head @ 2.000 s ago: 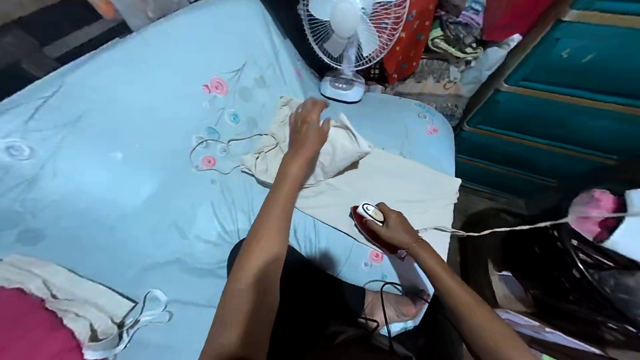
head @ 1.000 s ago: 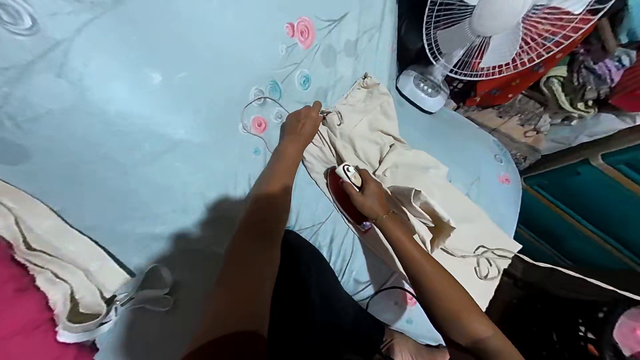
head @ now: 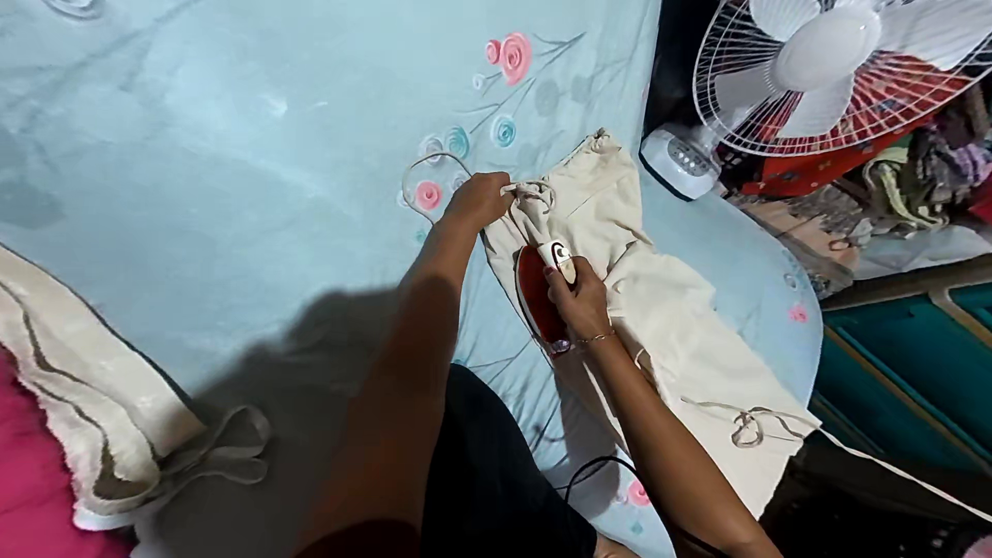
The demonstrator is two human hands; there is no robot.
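A cream cloth garment with drawstrings point(head: 697, 349) lies rumpled at its upper end and flatter lower down, on a light blue floral bedsheet point(head: 271, 194). My right hand point(head: 581, 298) grips the pale handle of a clothes iron point(head: 536, 298) with a dark red body, which rests on the garment's left side. Above and left of the iron, my left hand point(head: 482, 200) pinches the garment's edge by a looped drawstring point(head: 535, 190). The fingertips are partly hidden. A thin cord loop curves out beside that hand. The iron's soleplate is out of sight.
A white electric fan point(head: 829, 54) stands at the upper right. Folded cream cloth point(head: 101, 372) with ties lies at the left beside pink fabric point(head: 39, 465). Green drawers point(head: 914, 364) and piled clothes point(head: 922, 178) are at the right. A black cable point(head: 597, 463) runs below my right forearm.
My left hand, earlier raised over the cloth with fingers spread, has come down onto the garment's edge. The iron has moved up the garment toward its rumpled end. The view has shifted closer.
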